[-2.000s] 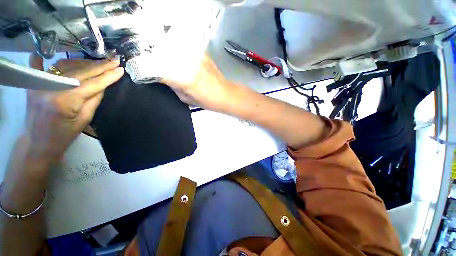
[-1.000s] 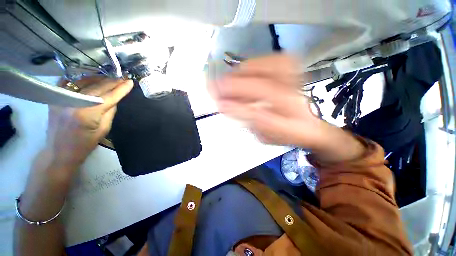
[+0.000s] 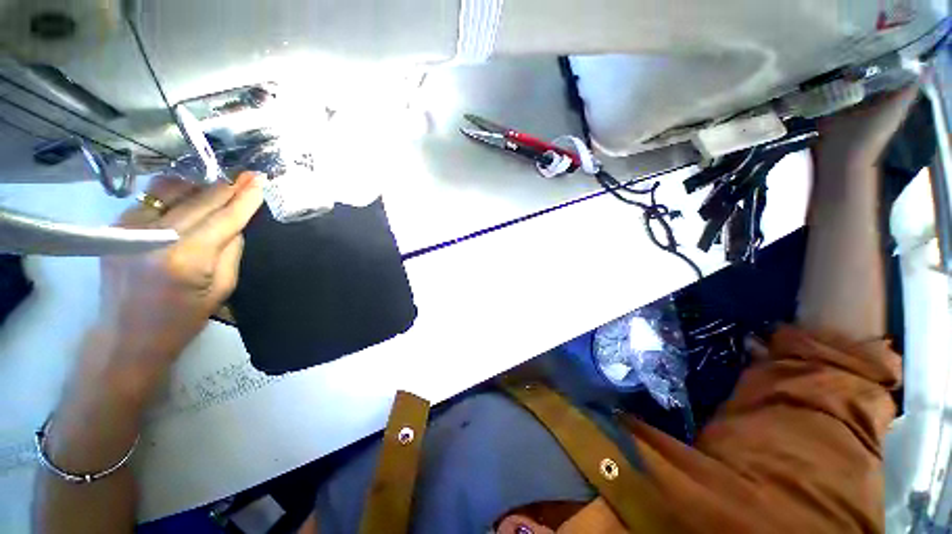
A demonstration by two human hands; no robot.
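Note:
A dark rounded panel [image 3: 324, 287] lies on the white machine table, its upper edge under the needle area of the sewing machine [image 3: 344, 42]. My left hand [image 3: 177, 261] is at the panel's upper left, fingertips close to the presser foot [image 3: 214, 156]; glare hides the exact contact. My right hand [image 3: 872, 115] is far off at the upper right, beside the machine's end, partly hidden and blurred. I cannot tell whether it holds anything.
Snips with red and black handles [image 3: 532, 146] lie right of the needle, with a black cord [image 3: 658, 214] beside them. Cut black strips [image 3: 736, 203] lie at the table's right. A clear plastic bag [image 3: 637, 349] is below the front edge. A white curved bar [image 3: 89, 235] crosses the left.
My right hand has left the panel and moved far right, past the snips and strips. My left hand stays by the needle. The panel has barely shifted in view.

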